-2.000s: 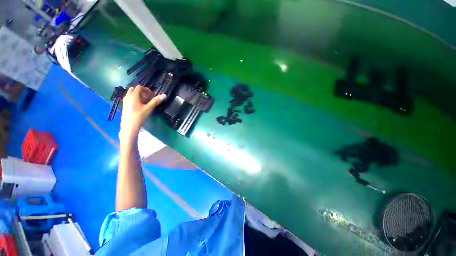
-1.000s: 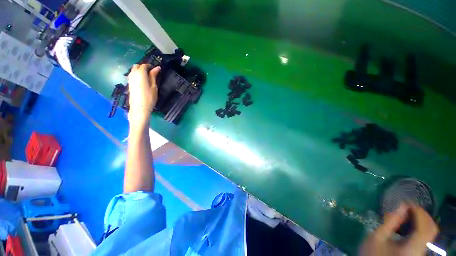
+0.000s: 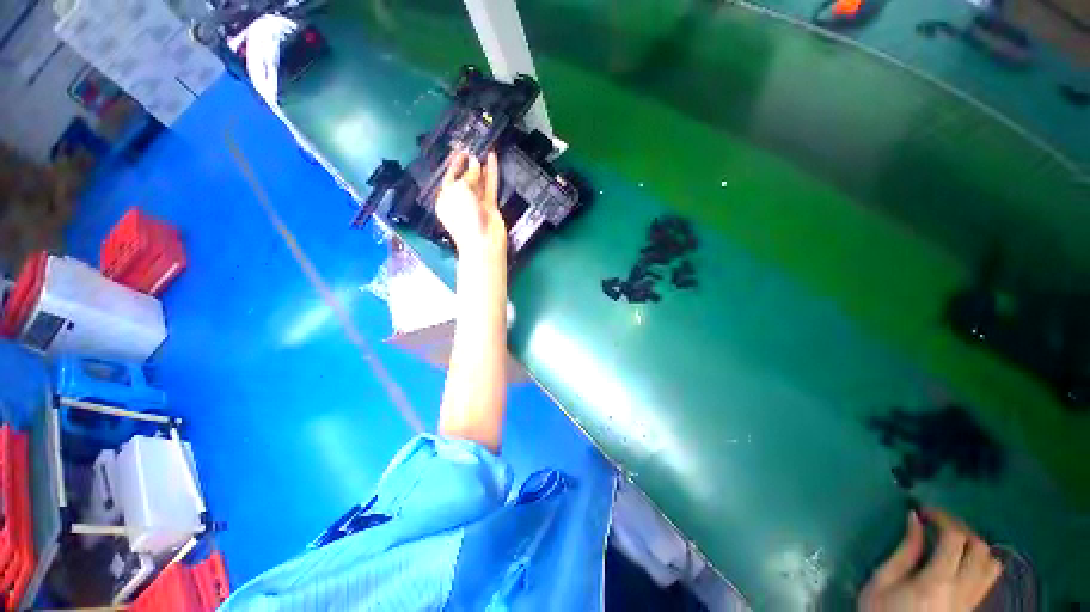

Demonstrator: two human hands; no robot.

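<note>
My left hand [image 3: 473, 203] is bare and rests on the pile of black stacked brackets [image 3: 520, 167] at the left part of the green bench. Its fingertips touch the pile; whether they grip a piece cannot be told. My right hand [image 3: 938, 571] is at the lower right, fingers bent, beside a heap of small black pieces [image 3: 950, 445]. It partly covers the round mesh-like dish [image 3: 1018, 583]. What its fingertips hold, if anything, cannot be made out. A second small heap of black pieces [image 3: 657, 261] lies mid-bench.
A pale upright post [image 3: 508, 60] stands behind the pile. A dark blurred bracket shape [image 3: 1028, 329] is at the right. An open carton [image 3: 421, 299] sits below the bench edge. Red crates [image 3: 144, 251], white boxes and a metal-framed rack stand on the blue floor at the left.
The view has shifted, so the bench things sit elsewhere in the picture. My left hand is still at the pile. My right hand, absent at first, came in over the dish and is now beside the right heap.
</note>
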